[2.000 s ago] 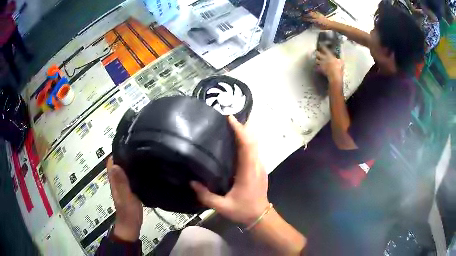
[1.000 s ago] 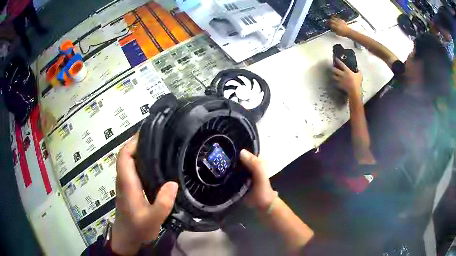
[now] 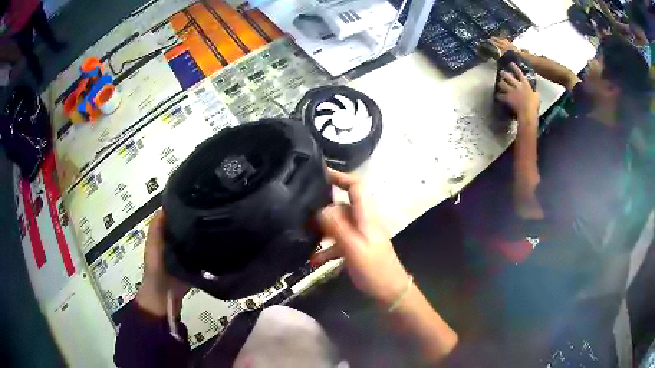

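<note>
A thick black round unit (image 3: 248,208) is held above the table, its recessed face turned up and away, with a small grey centre piece showing. My left hand (image 3: 154,269) holds its left side, the fingers mostly hidden by the unit. My right hand (image 3: 363,244) is at its right side with bent fingers against the rim. A white cable hangs near my left wrist. A second round unit (image 3: 341,123) with a white bladed disc lies on the table just beyond.
Printed sheets (image 3: 129,162) cover the table. Orange and blue holders (image 3: 91,93) stand at the far left. A metal post (image 3: 415,27) and a black tray (image 3: 470,32) are at the back. Another person (image 3: 589,144) at the right handles a dark part (image 3: 511,80).
The held unit has been turned, so the lit display seen a second ago no longer shows and its outer side faces me. The other person's hands have come closer together.
</note>
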